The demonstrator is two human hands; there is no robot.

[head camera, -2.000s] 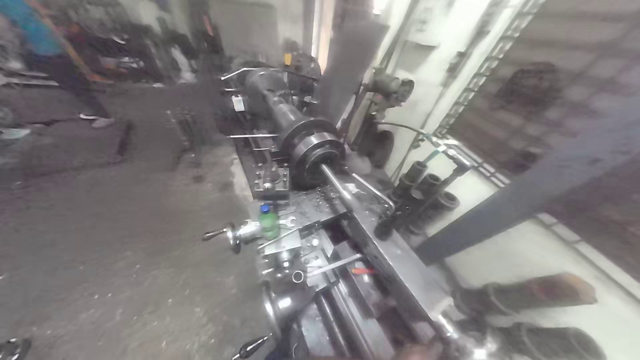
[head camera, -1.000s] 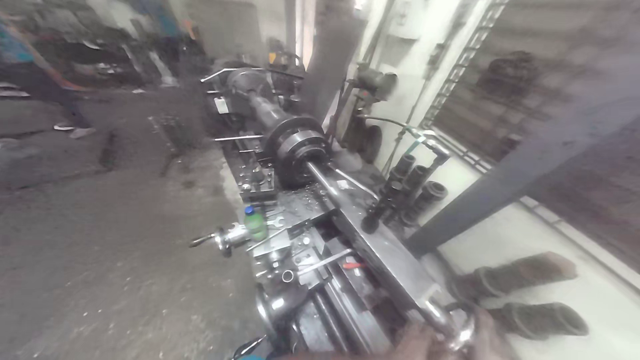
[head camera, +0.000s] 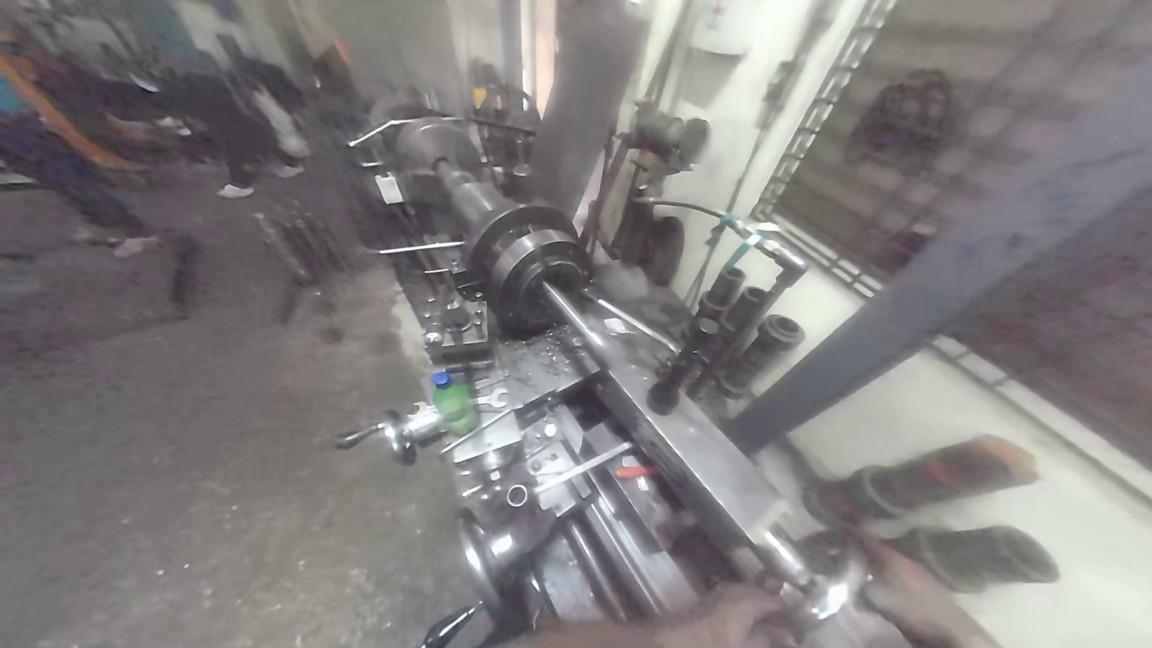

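My left hand point(head camera: 720, 619) is low in the view, beside the near end of a long steel bar point(head camera: 711, 468), with its fingers blurred. On the other side, my right hand point(head camera: 909, 585) lies against the shiny round metal end piece point(head camera: 832, 596) of that bar; its fingertips are hard to make out. The bar runs along a lathe, and its thinner round shaft point(head camera: 576, 315) points into the dark ring-shaped workpiece or chuck point(head camera: 537, 270). Metal chips point(head camera: 549, 353) lie below the ring.
A green bottle with a blue cap point(head camera: 455, 405), an open-end wrench point(head camera: 492, 400) and a red-handled tool point(head camera: 635, 472) rest on the lathe. A handwheel point(head camera: 477, 558) stands at lower left. Dark cylinders point(head camera: 774, 346) and a steel post point(head camera: 900, 297) are at right. People point(head camera: 234, 117) are far behind.
My hands show more fully at the bottom edge around the near end of the bar than two seconds ago. The lathe parts look unchanged. The view has shifted somewhat.
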